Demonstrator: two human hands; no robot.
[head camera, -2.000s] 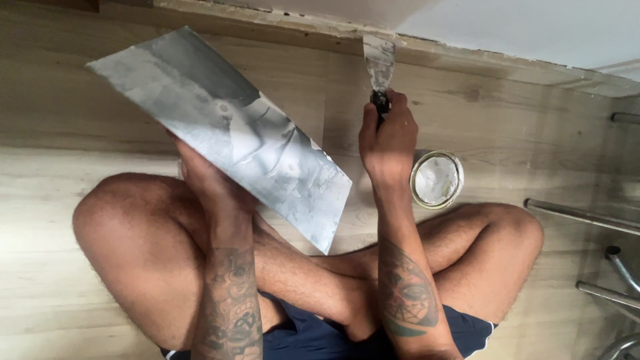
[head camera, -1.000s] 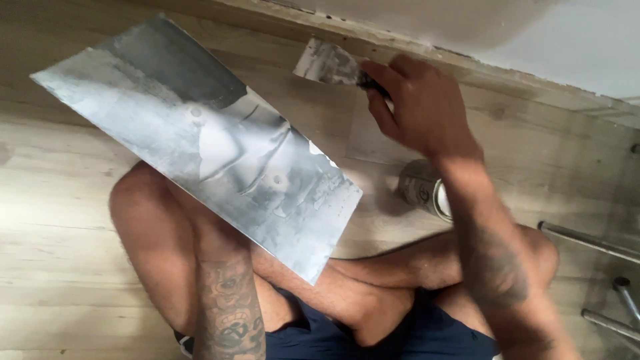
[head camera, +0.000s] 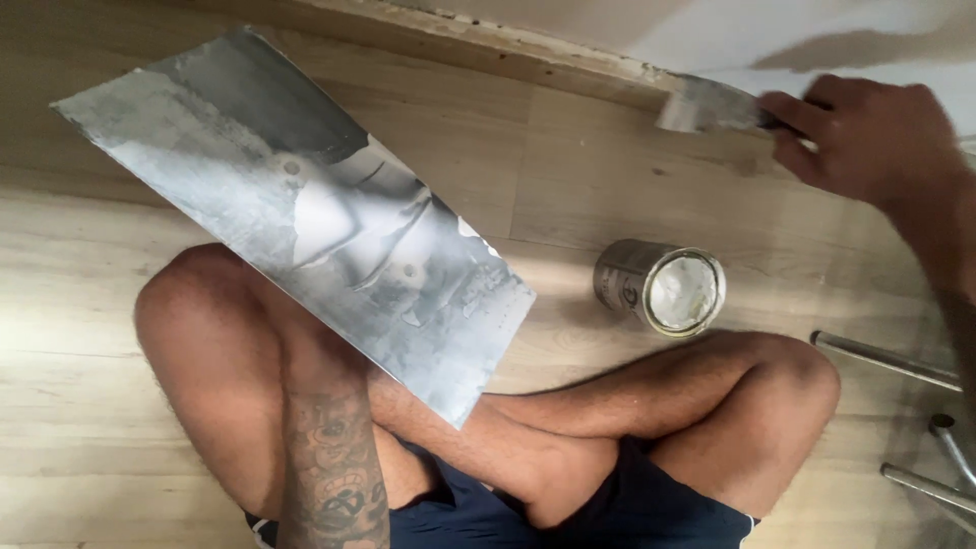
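A flat metal plasterer's hawk (head camera: 305, 206), smeared with white filler, is tilted over my left leg. My left hand (head camera: 324, 354) is beneath it, its fingers hidden by the plate, and supports it from below. At the upper right my right hand (head camera: 869, 137) is closed around the dark handle of a putty knife (head camera: 709, 103). The knife's blade, coated in filler, points left beside the foot of the wall. An open tin of white filler (head camera: 684, 293) stands on the floor between the hawk and my right knee.
A rough, chipped strip (head camera: 564, 57) runs along the foot of the white wall (head camera: 732, 38). Metal tube legs (head camera: 888, 360) of some furniture reach in at the right. My crossed legs (head camera: 549, 457) rest on the wood-look floor (head camera: 457, 122).
My right hand has moved rightward along the wall with the putty knife, whose blade has swung from pointing at the wall to pointing left. The hawk stays over my left leg.
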